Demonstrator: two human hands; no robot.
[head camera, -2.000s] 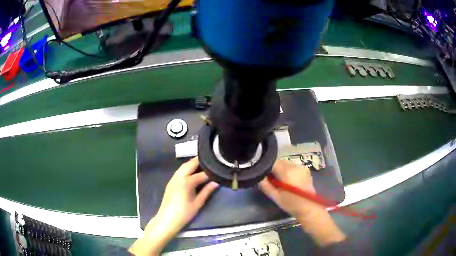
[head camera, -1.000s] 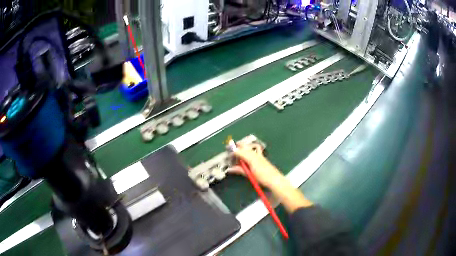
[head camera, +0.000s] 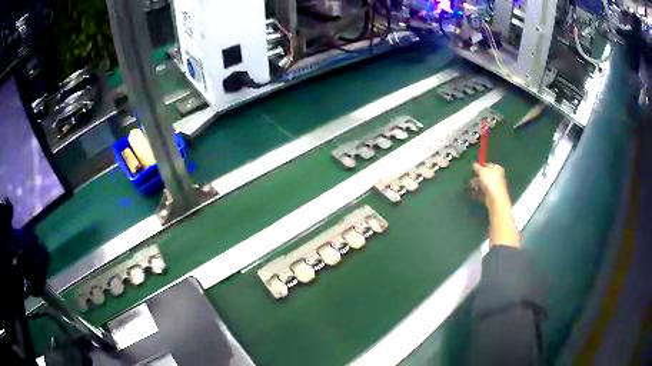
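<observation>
My right hand (head camera: 490, 187) is small at the right, over the green belt, closed around a brush with a red handle (head camera: 484, 145) that points up. Its bristle tip cannot be made out. A tabbed metal strip (head camera: 322, 251) lies free on the belt at the centre, its silvery tabs facing the lower right. Further tabbed strips (head camera: 437, 159) lie end to end beyond it, to the left of my hand. My left hand is out of view.
More strips (head camera: 377, 141) lie on the neighbouring lane, past a pale rail (head camera: 307, 217). The dark microscope base plate (head camera: 187, 314) is at lower left. A metal post (head camera: 152, 100) stands by a blue bin (head camera: 148, 174). A white box (head camera: 221, 53) is behind.
The view has turned right from the microscope. My right hand has let go of the strip by the base plate and moved farther along the belt, keeping the brush. My left hand has left the view.
</observation>
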